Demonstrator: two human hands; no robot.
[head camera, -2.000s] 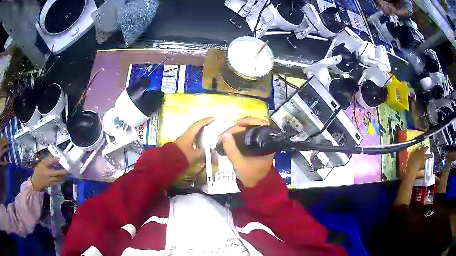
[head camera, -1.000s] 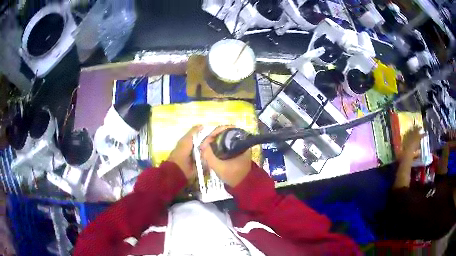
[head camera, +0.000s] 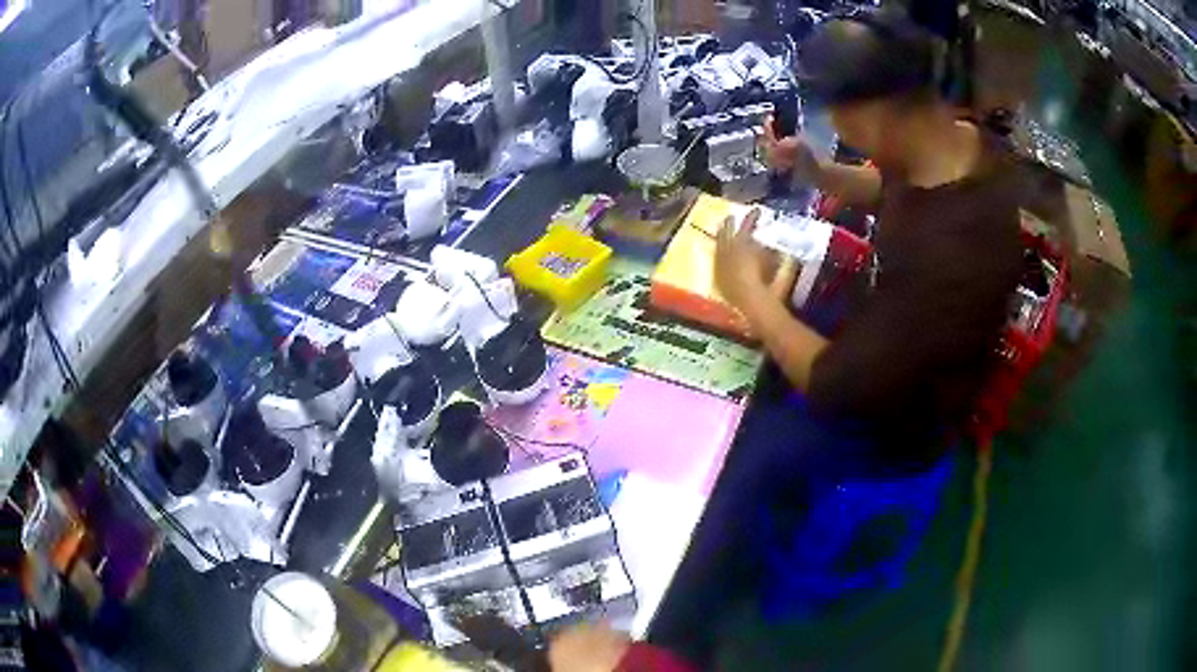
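My right hand (head camera: 588, 649) shows small at the bottom edge, cut off by it, with a bit of red sleeve to its right. A dark, blurred shape lies just left of the fingers; I cannot tell whether the hand grips it. My left hand is out of the picture. The grey-white compartment tray (head camera: 515, 586) with dark cells is just above my right hand. The round white-topped screw tub (head camera: 294, 620) stands at the lower left. A sliver of the yellow jig (head camera: 418, 658) shows at the bottom edge.
Camera assemblies (head camera: 512, 362) stand in a group left of the tray. A yellow bin (head camera: 562, 263) sits behind the pink board (head camera: 663, 427). At right, another person in dark clothing works at a yellow-orange block (head camera: 696, 269). A blue stool (head camera: 860, 538) and red crate (head camera: 1030, 315) are nearby.
The view has swung far to the right. My left hand and the white housing have left the picture. My right hand is now only at the bottom edge; the neighbouring worker has come into view.
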